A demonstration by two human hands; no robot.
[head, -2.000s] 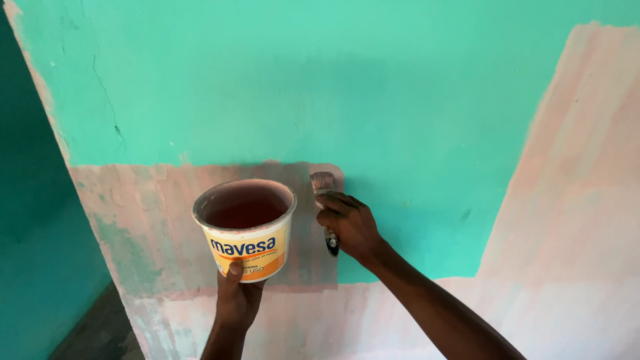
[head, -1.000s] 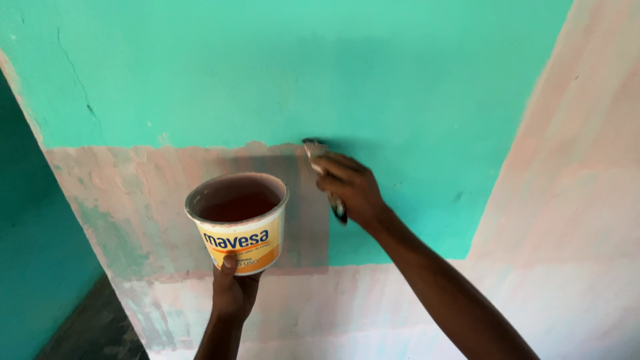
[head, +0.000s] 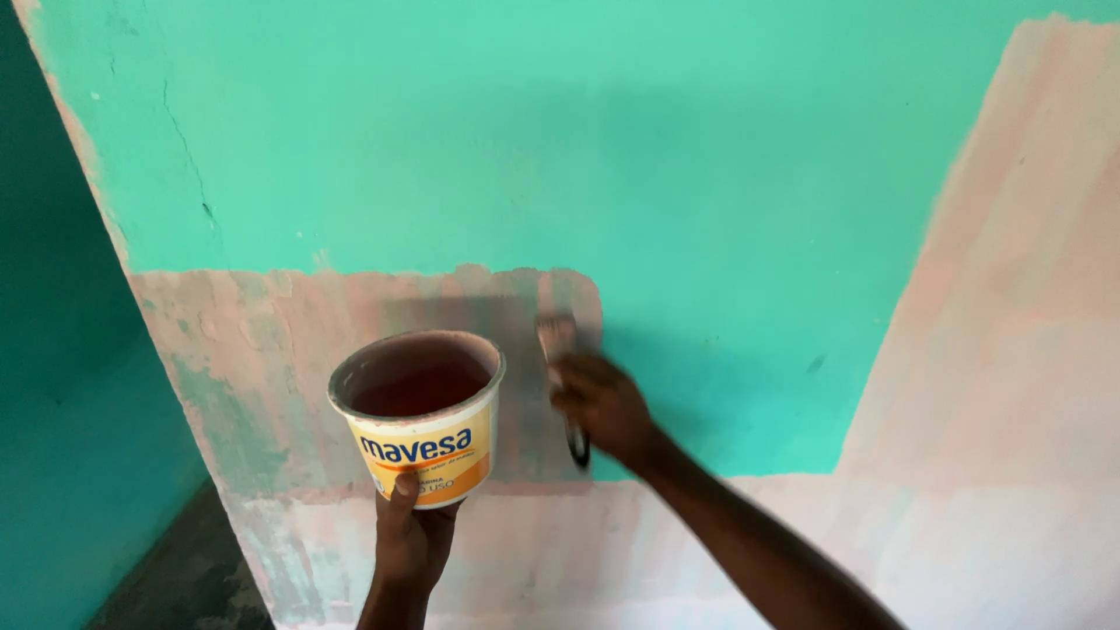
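Observation:
My left hand (head: 413,534) holds up a white and yellow Mavesa plastic tub (head: 429,451) from below, thumb on its front. Reddish-brown liquid paint (head: 422,385) lies inside, and pink smears coat the rim. To the right of the tub, my right hand (head: 604,407) grips a paintbrush (head: 557,337) by its dark handle, bristles up against the wall. Around the bristles is a pinkish painted patch (head: 332,324), bordered above and on the right by turquoise wall (head: 542,175). The brush and hand are slightly blurred.
Pale pink paint covers the lower wall (head: 700,534) and a slanting band (head: 1041,219) at the right. A thin crack (head: 186,149) runs down the upper left. Past the wall's left edge are a dark teal wall (head: 79,350) and a grey floor (head: 188,569).
Pink paint now covers a strip at the patch's right end that was turquoise two seconds ago. The brush has gone up to the patch's top edge and come back down. The tub stays in my left hand.

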